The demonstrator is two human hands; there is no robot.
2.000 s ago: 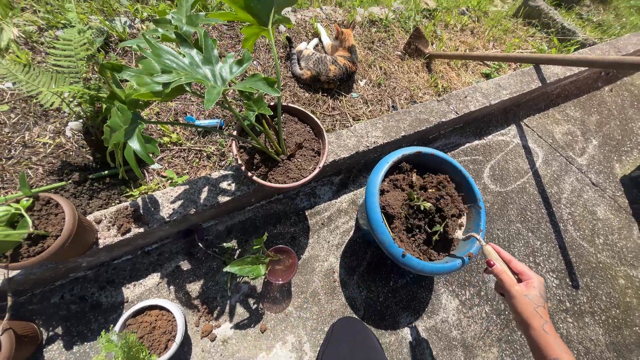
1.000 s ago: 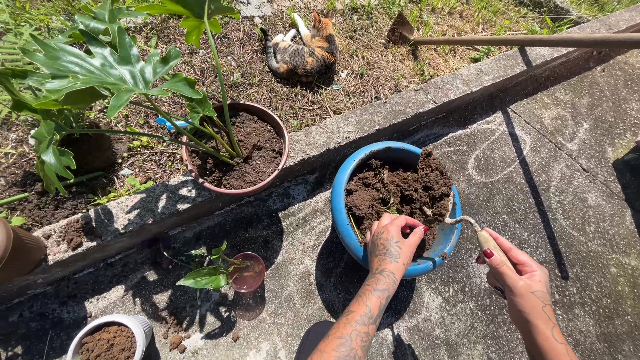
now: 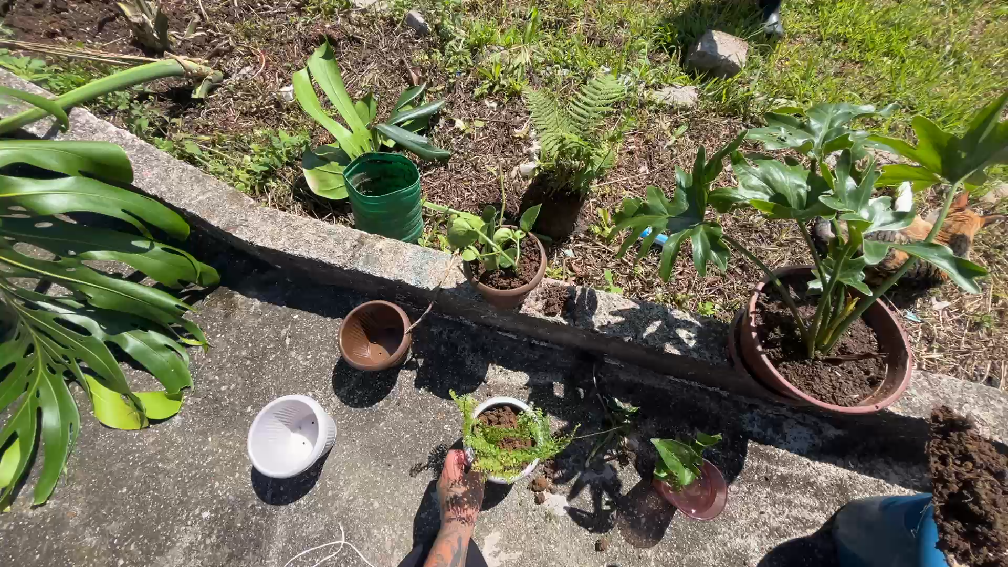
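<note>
With soil on its skin, my left hand (image 3: 461,484) grips the near left rim of a small white pot of soil (image 3: 504,417). Light-green fern fronds (image 3: 508,453) spread over that pot's near side. My right hand is outside the view. At the lower right edge stands the blue pot (image 3: 882,531), with a mass of dark soil (image 3: 969,488) at its top. A small reddish pot (image 3: 697,492) with a green-leaved plant (image 3: 679,461) is right of the white pot. To the left are a white plastic pot (image 3: 291,435) and a brown pot (image 3: 375,335), both without soil.
A low concrete curb (image 3: 354,256) crosses the view. On or beyond it are a small potted plant (image 3: 508,272), a green container (image 3: 384,197), a potted split-leaf plant (image 3: 831,354) and a lying cat (image 3: 929,244). Large monstera leaves (image 3: 87,276) hang at the left. A thin white cord (image 3: 335,543) lies below.
The view has swung far left. My left hand has gone from the soil in the blue pot to the small white pot. My right hand, earlier holding a wooden-handled tool, has left the view.
</note>
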